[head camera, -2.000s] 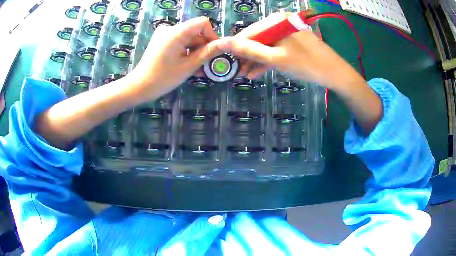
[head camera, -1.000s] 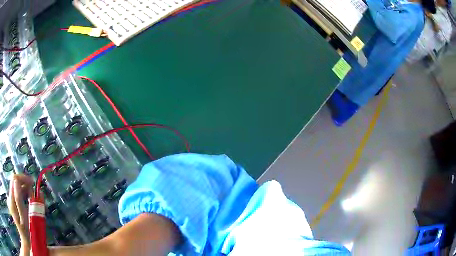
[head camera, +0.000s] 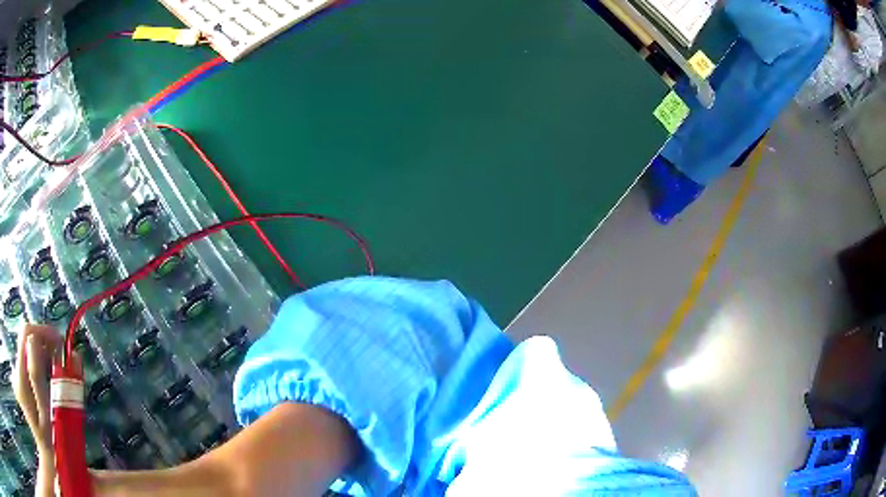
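Observation:
My right hand (head camera: 44, 427) is at the lower left edge, cut off by the picture's rim. It holds the red test probe (head camera: 70, 437), whose white band shows near its top. A red lead (head camera: 228, 225) loops from the probe over the tray to my sleeve. The clear ribbed tray (head camera: 185, 180) lies on the left with rows of dark round speaker units (head camera: 144, 223) standing in its pockets. The probe is above the tray; its tip is out of the picture. My left hand is not in view.
A white grid panel (head camera: 255, 21) and a yellow connector (head camera: 165, 35) lie at the top left of the green mat (head camera: 418, 146). A second filled tray (head camera: 24, 97) is at the far left. A person in blue (head camera: 738, 97) is beyond the bench. A blue stool (head camera: 826, 461) stands lower right.
Since two seconds ago the view has swung right, and my left hand and the unit held between my hands have left the picture. Over the last second the view has shifted slightly.

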